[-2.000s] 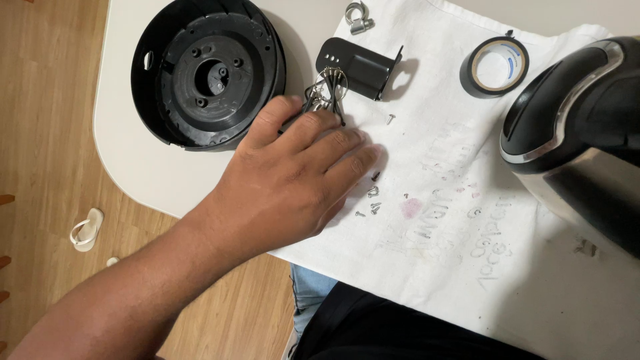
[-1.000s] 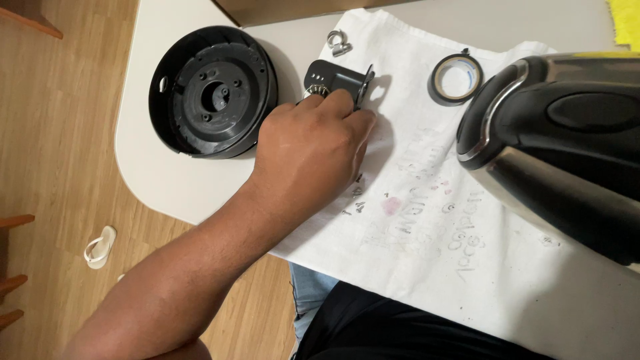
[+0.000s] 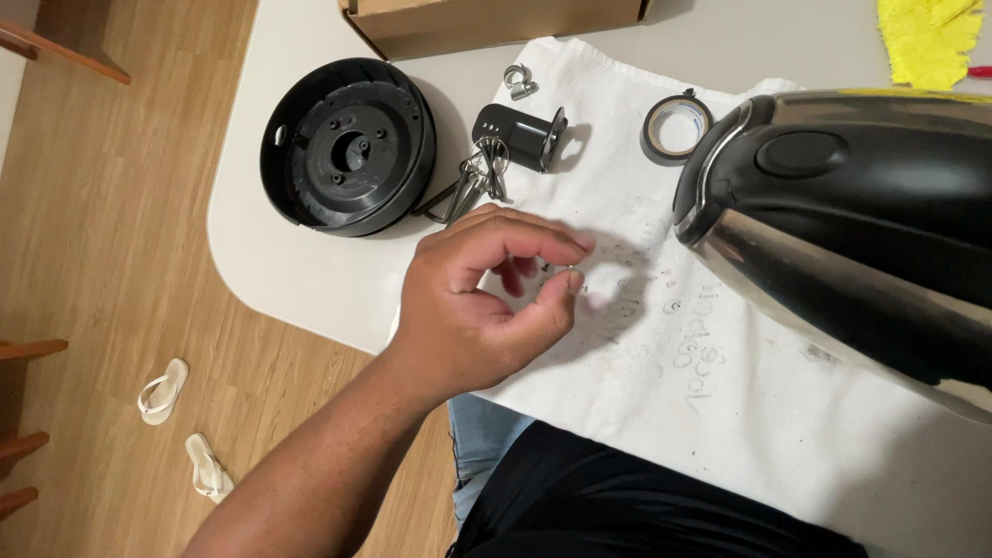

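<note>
My left hand (image 3: 496, 302) is over the white cloth (image 3: 744, 411), its thumb and forefinger pinched on a tiny shiny metal piece (image 3: 572, 268), perhaps a screw. Small dark parts on the cloth show partly behind the fingers. Just beyond the hand lie a bunch of keys and hex keys on a ring (image 3: 473, 178) and a black bracket-like part (image 3: 519, 136). A round black plastic base (image 3: 349, 147) stands to the left. On the right, a black and metallic kettle-like appliance (image 3: 837, 201) lies on its side. My right hand is out of view.
Metal hose clamps (image 3: 519, 81) and a roll of black tape (image 3: 655, 147) lie along the cloth's far part. Behind stands a cardboard box (image 3: 496, 23); a yellow cloth (image 3: 926, 39) is at far right. White sandals (image 3: 164, 391) are on the floor.
My left hand has left the keys and bracket and come nearer my body. Its thumb and forefinger now show pinched on a tiny piece. The view has shifted, showing more of the cardboard box.
</note>
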